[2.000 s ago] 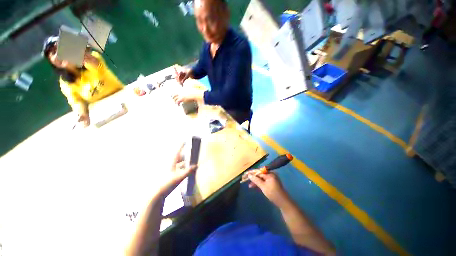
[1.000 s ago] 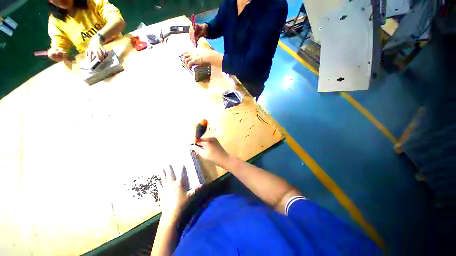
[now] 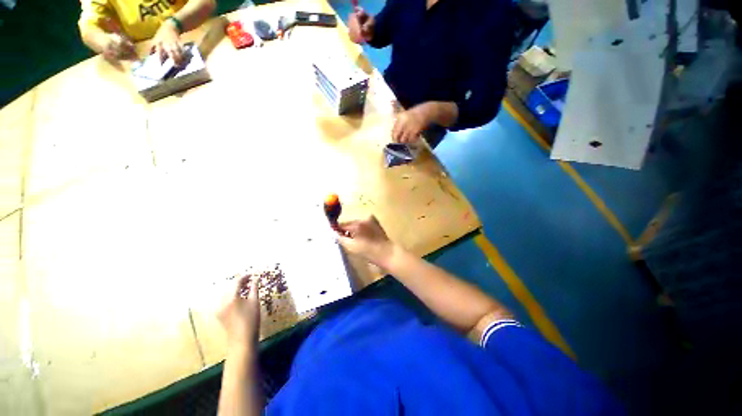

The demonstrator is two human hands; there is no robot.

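Observation:
A white metal panel (image 3: 317, 280) with small dark holes lies on the table edge in front of me. My right hand (image 3: 364, 242) holds a screwdriver (image 3: 332, 210) with a black handle and orange end, above the panel's right side. The screwdriver's tip is not clear. My left hand (image 3: 241, 313) is at the near-left edge of a scatter of small dark screws (image 3: 272, 284), left of the panel. Its fingertips are blurred, and whether they pinch a screw cannot be told.
A person in navy (image 3: 447, 61) reaches to a dark, silvery bag (image 3: 399, 154) beside a panel stack (image 3: 340, 85). A person in yellow (image 3: 146, 16) handles another stack (image 3: 172, 77). A red item (image 3: 239, 35) lies at the far edge. Large panels (image 3: 610, 81) hang at right.
My left hand has moved left off the panel to the screws. My right hand still holds the screwdriver over the panel. The person in navy has moved a hand from the stack to the bag.

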